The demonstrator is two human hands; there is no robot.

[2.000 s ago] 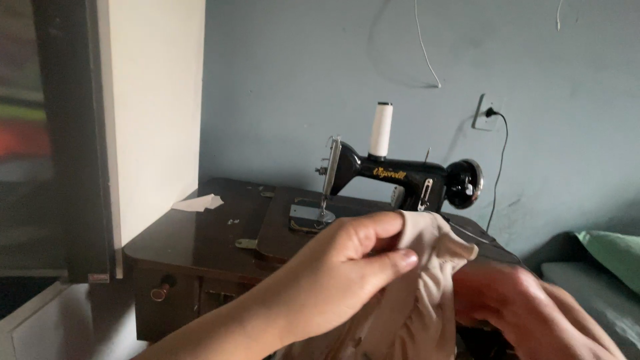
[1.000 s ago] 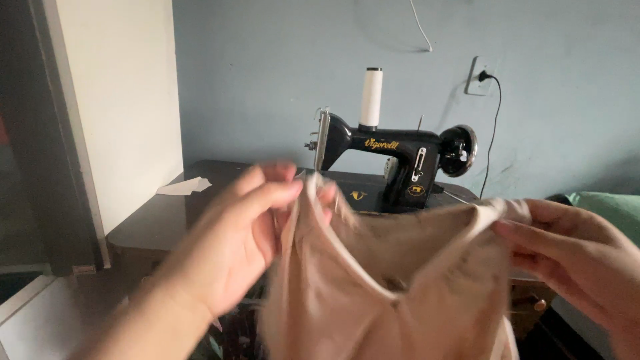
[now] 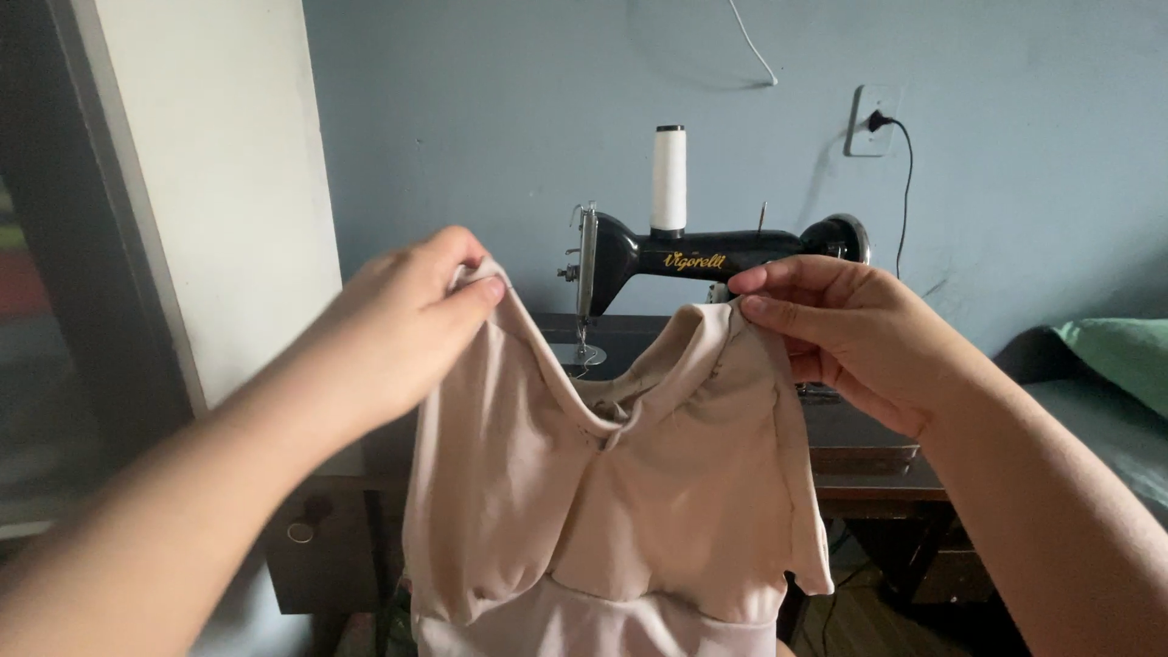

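A beige V-neck garment (image 3: pixel 675 511) hangs spread between my two hands, its neckline facing up and a seam running across below the bust. My left hand (image 3: pixel 411 319) pinches one shoulder between thumb and fingers. At the other shoulder, my right hand (image 3: pixel 839 328) grips the fabric with thumb and fingertips. Behind the garment stands a black Vigorelli sewing machine (image 3: pixel 703 255), with a cone of white thread (image 3: pixel 670 182) upright on top. The garment hides part of the machine's bed and table.
The dark wooden sewing table (image 3: pixel 876 474) has a drawer with a round knob (image 3: pixel 301 531) at left. A black plug sits in a wall outlet (image 3: pixel 873 120). A pale panel (image 3: pixel 219 182) rises at left; green fabric (image 3: pixel 1122 356) lies at right.
The garment, bunched two seconds ago, is now spread open between my hands and held by both shoulders. My left hand has risen since one second ago.
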